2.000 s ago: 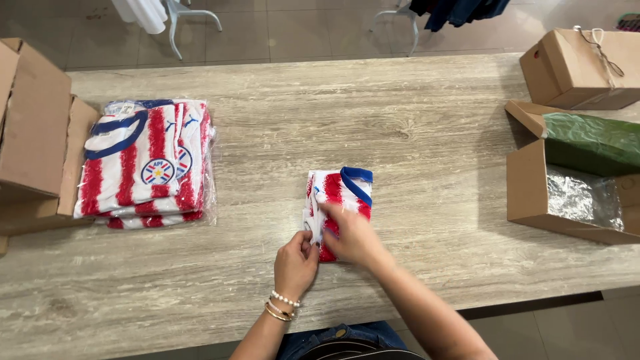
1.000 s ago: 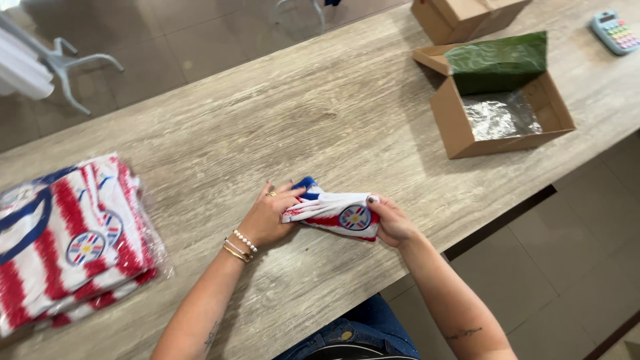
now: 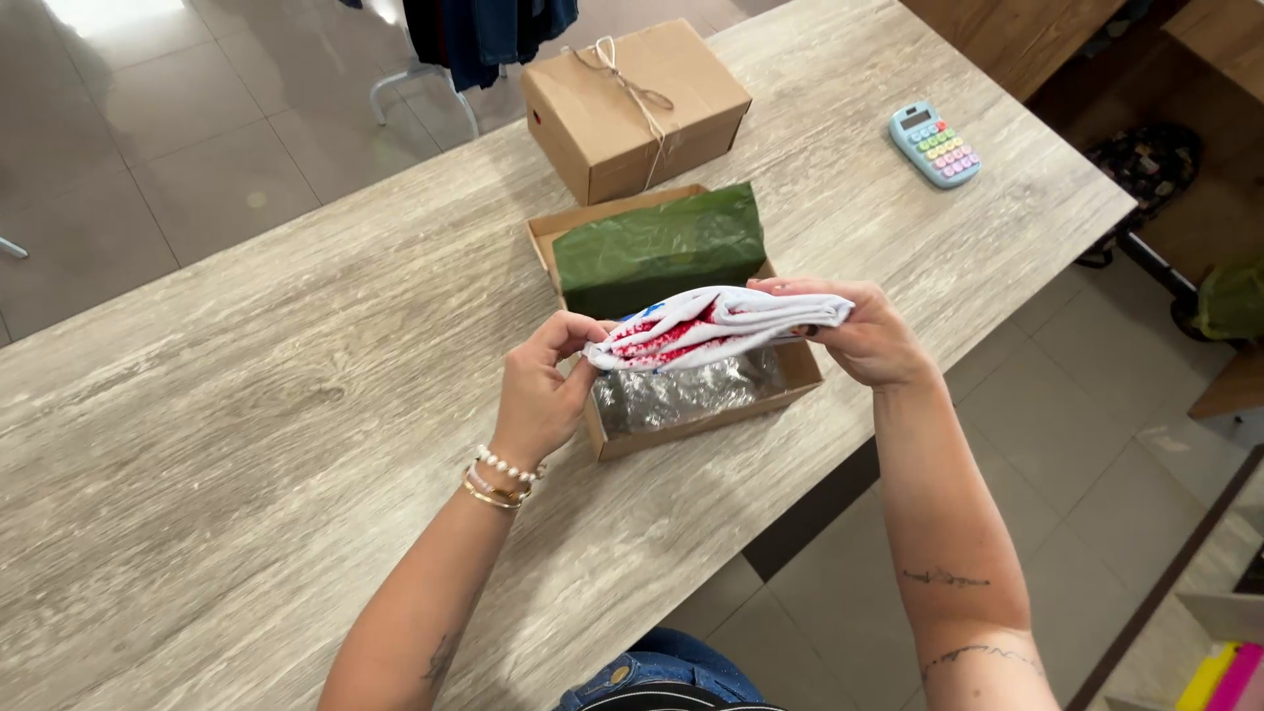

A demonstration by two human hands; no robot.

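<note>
A folded red and white striped jersey [image 3: 706, 329] is stretched between my two hands, above an open cardboard box [image 3: 706, 425]. My left hand [image 3: 548, 385] pinches its left end between thumb and fingers. The right end is gripped by my right hand [image 3: 864, 331], with the thumb on top. Inside the box, crinkled clear plastic [image 3: 681, 390] shows below the jersey. A sheet of green wrapping [image 3: 662, 247] stands at the box's far side. The jersey hides the middle of the box.
Behind the open box is a closed cardboard box [image 3: 637, 109] tied with string. A light blue calculator [image 3: 934, 145] lies farther right on the wood-patterned table [image 3: 296, 375]. Dark clothes [image 3: 484, 35] hang beyond the far edge. Tiled floor borders the table's near right edge.
Both hands have carried the folded jersey from the bare tabletop to above the open box. The view has swung right, and the stack of bagged jerseys is out of sight.
</note>
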